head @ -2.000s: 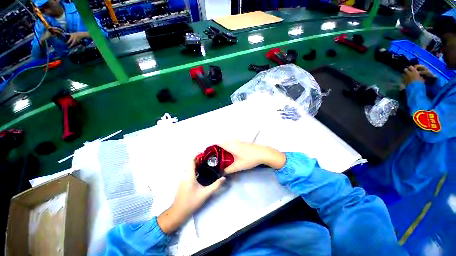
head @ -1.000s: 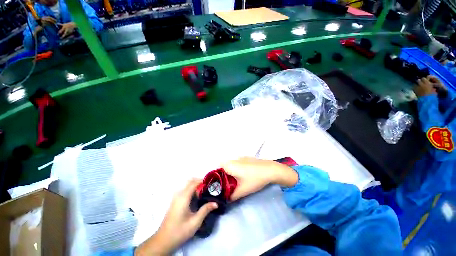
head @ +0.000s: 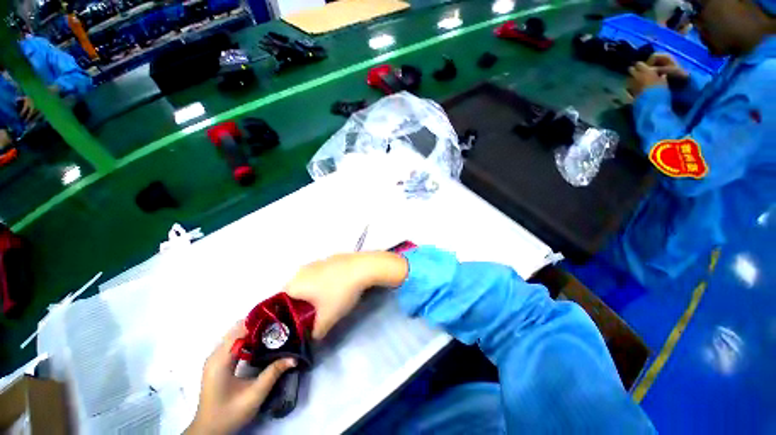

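The red head housing [head: 296,313] of the device faces up towards me, with a round silver part [head: 275,335] inside it. A black end unit [head: 286,392] sticks out below the head. My left hand [head: 228,386] grips the head from the left, its thumb on the black part. My right hand [head: 336,289] holds the head from the right; its fingers are partly hidden behind it. The tweezers [head: 362,239] lie on the white foam sheet [head: 255,246]. A small red part [head: 403,247] shows beside my right wrist.
A crumpled clear bag [head: 391,136] lies at the sheet's far edge. A black tray [head: 544,183] is to the right. Red-and-black units [head: 232,149] lie on the green conveyor. A cardboard box [head: 38,408] is at lower left. A person [head: 715,110] works at the right.
The view has turned to the right, so the mat and conveyor appear further left. Both hands keep hold of the head. The black unit has swung out below the head compared with two seconds ago.
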